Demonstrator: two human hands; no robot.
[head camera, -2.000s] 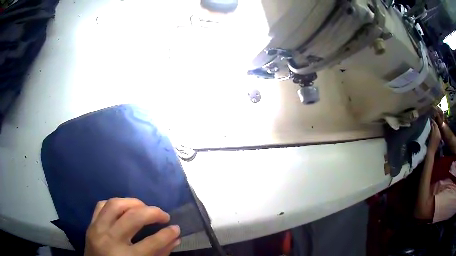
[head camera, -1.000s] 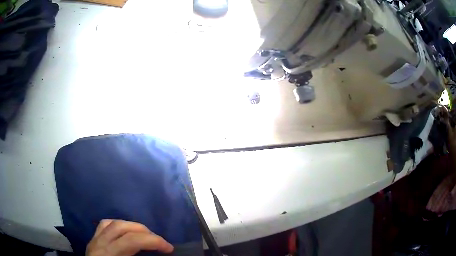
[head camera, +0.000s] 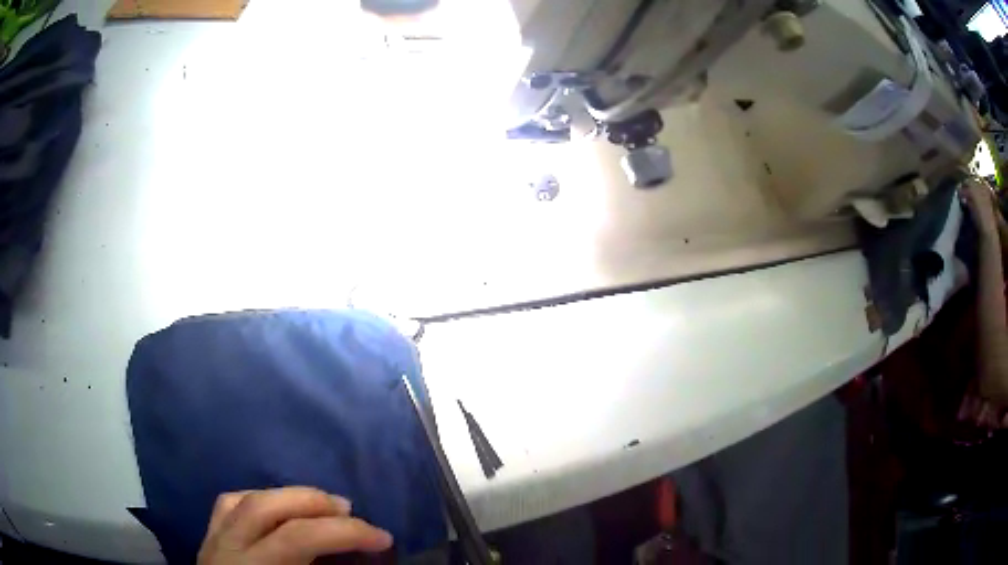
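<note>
A navy pocket piece (head camera: 276, 408) with rounded top corners lies flat at the table's near left edge. A small dark point juts from its lower left side. My left hand (head camera: 293, 530) rests on its lower part with bent fingers, holding it down; the wrist is cut off by the bottom edge. Dark scissor blades (head camera: 444, 475) lie along the piece's right edge, tips pointing up and away; the handles are out of the picture. My right hand is not in view. A narrow dark offcut (head camera: 480, 439) lies loose right of the blades.
The cream sewing machine head (head camera: 707, 55) stands at upper right, its needle area under glare. Dark cloth (head camera: 39, 144) lies at far left, a brown board (head camera: 177, 9) at the far edge. Another person's forearm (head camera: 989, 298) and dark fabric (head camera: 901, 265) show at right.
The offcut came loose on the table after the first frame. The pocket piece and my left hand moved slightly nearer and right at first. The blades now lie more visibly over the piece's right edge.
</note>
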